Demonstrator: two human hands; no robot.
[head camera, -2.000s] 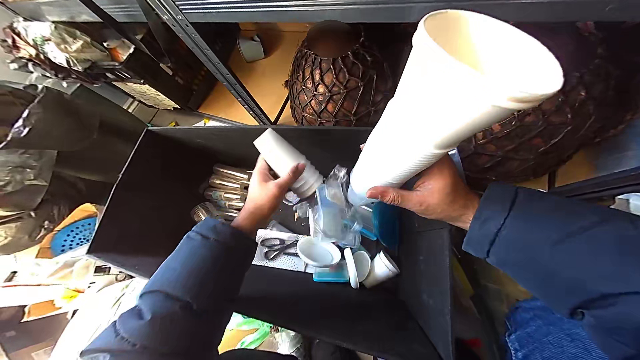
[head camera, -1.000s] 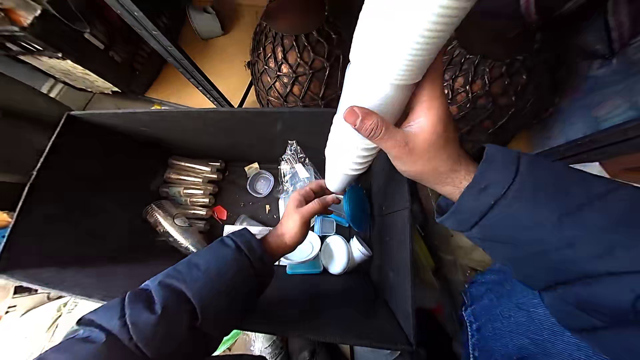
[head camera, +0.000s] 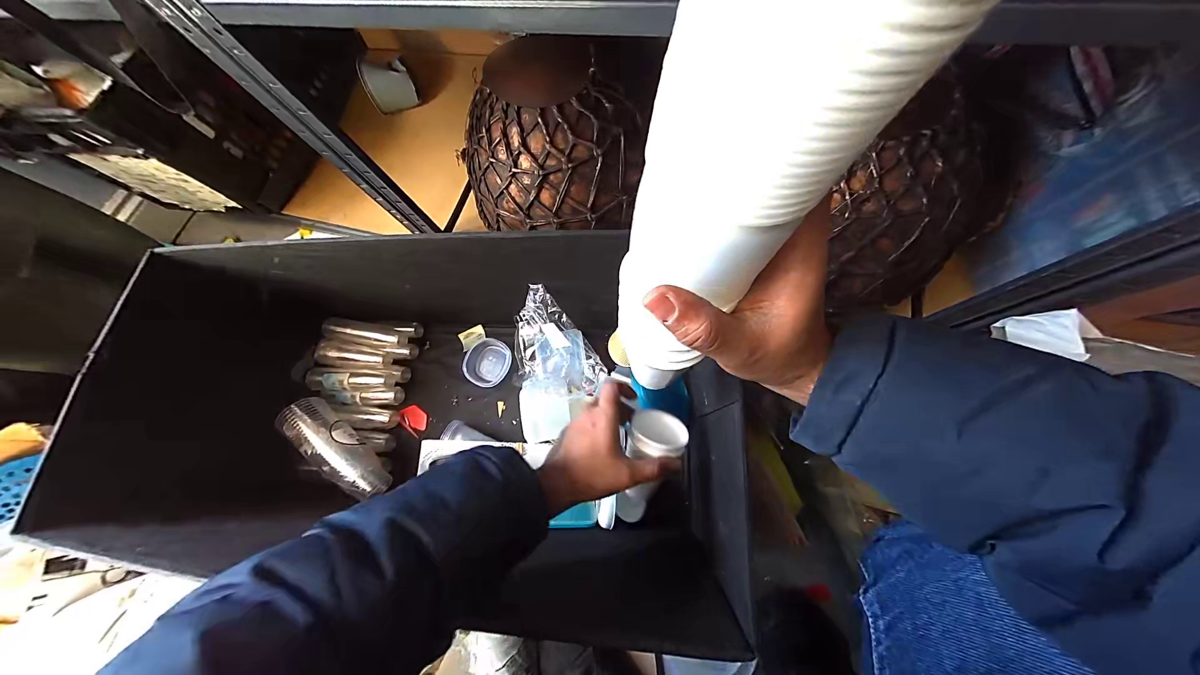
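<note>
A tall stack of nested white cups (head camera: 750, 141) is gripped near its lower end by my right hand (head camera: 750, 328), above the right side of a black box. My left hand (head camera: 595, 450) reaches into the box, its fingers around a small white cup (head camera: 658, 435); the hand is slightly blurred. Beside it lie a clear plastic bag (head camera: 553, 347), a small round clear tub (head camera: 487, 363) and blue plastic pieces (head camera: 574, 516). Further left are stacked glass-like tubes or jars (head camera: 361, 375) and a sleeve of clear plastic cups (head camera: 333, 445).
The black box (head camera: 394, 253) has upright walls around the items. Behind it stand a metal shelf post (head camera: 300, 112) and a brown netted vessel (head camera: 553, 150), with another behind the cup stack. A blue perforated basket (head camera: 14, 487) is at the far left.
The short white cup stack my left hand held two seconds ago is out of that hand, which has moved lower right to a white cup. My right hand still holds the tall stack.
</note>
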